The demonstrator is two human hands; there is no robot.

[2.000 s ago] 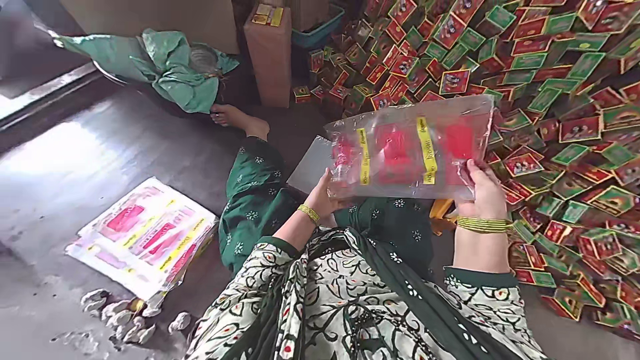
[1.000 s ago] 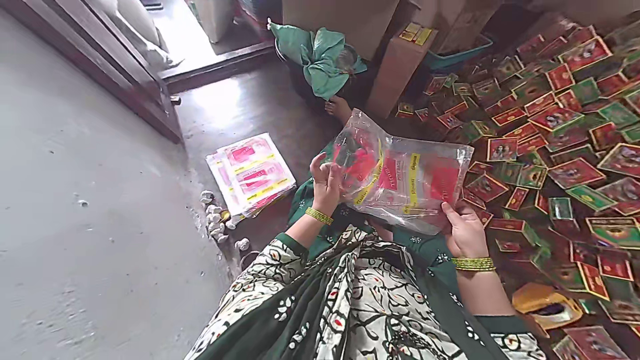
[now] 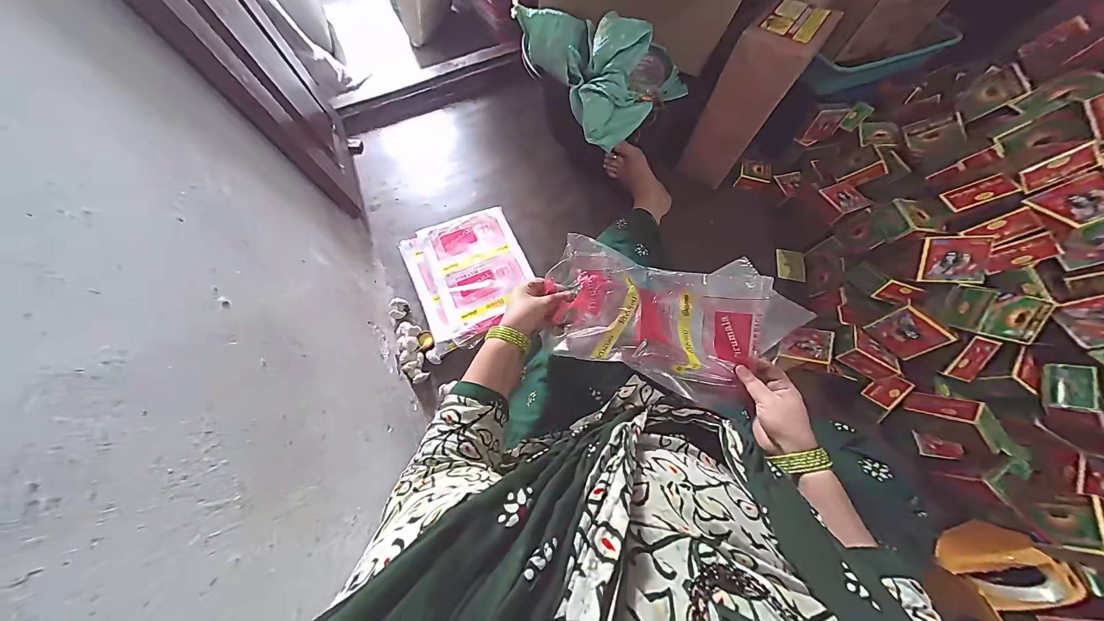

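Note:
A clear printed plastic bag sheet [image 3: 660, 323] with red and yellow panels is stretched above my lap. My left hand [image 3: 533, 309] pinches its crumpled left end. The lower right edge is between the thumb and fingers of my right hand [image 3: 774, 405]. Left of my left hand, a stack of similar printed plastic sheets [image 3: 473, 267] lies on the floor. Small whitish lumps [image 3: 407, 345] lie beside the stack, and I cannot tell what they are.
Many small red and green printed boxes [image 3: 957, 259] cover the floor at the right. A tall cardboard box [image 3: 750, 95], a blue plastic tub [image 3: 888, 65] and a green cloth bundle [image 3: 608, 78] stand ahead. An orange packet [image 3: 1009, 569] lies lower right; a wall [image 3: 172, 328] rises left.
The sheet was held flatter and higher two seconds ago; its left end is now bunched in my left hand. The view has turned, showing more wall on the left.

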